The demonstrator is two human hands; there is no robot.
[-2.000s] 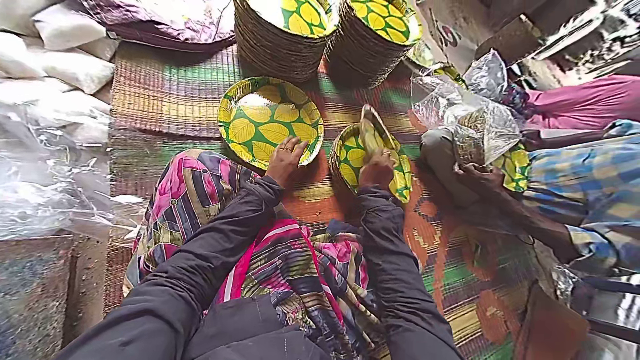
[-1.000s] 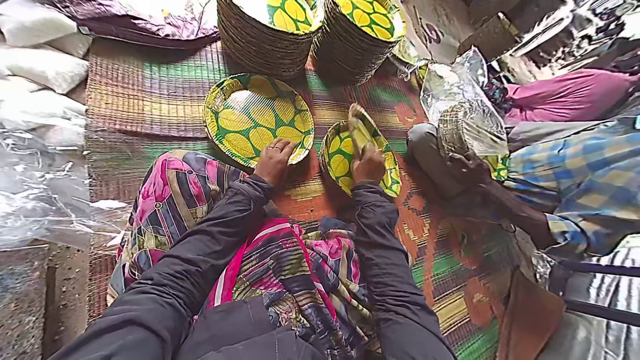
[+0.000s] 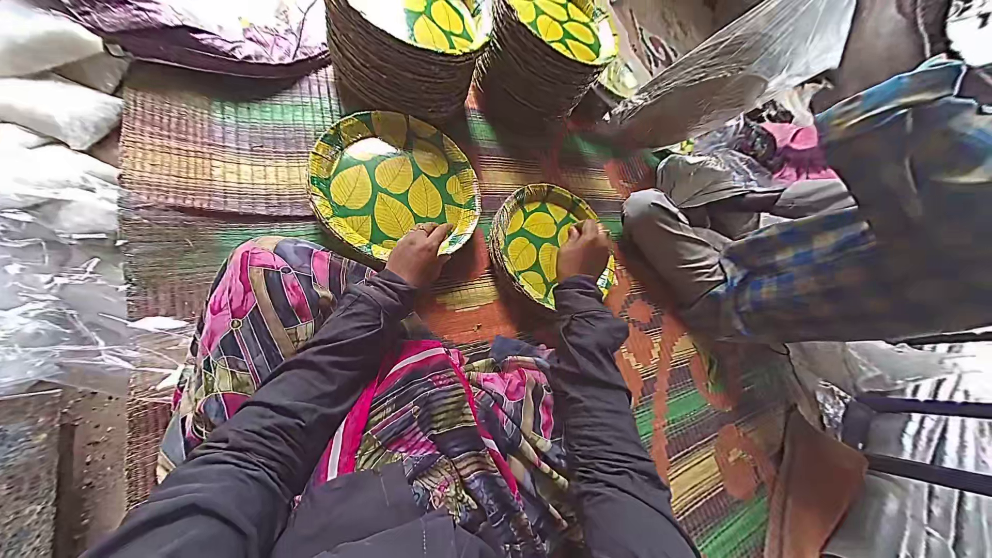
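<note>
A round plate with yellow leaves on green point(image 3: 394, 190) lies face up on top of other plates on the woven mat. My left hand point(image 3: 419, 253) is at its lower right rim, fingertips over the edge; whether they grip it is unclear. To the right is a smaller-looking pile of matching plates point(image 3: 535, 240), slightly tilted. Over the right part of its top plate is my right hand point(image 3: 584, 249), fingers curled down; the palm side is hidden, so a hold cannot be made out.
Two tall stacks of leaf-patterned plates point(image 3: 403, 66) point(image 3: 535, 66) stand beyond. White plastic packs point(image 3: 58, 112) line the left side. A co-worker in a checked garment point(image 3: 806, 267) sits close on the right, near a raised clear plastic sheet point(image 3: 736, 70). A dark metal frame point(image 3: 922, 407) is at lower right.
The plate that stood tilted up in my right hand no longer shows upright. My left hand has stayed at the left plate's rim. At the right, the co-worker's clear plastic has been raised and spread.
</note>
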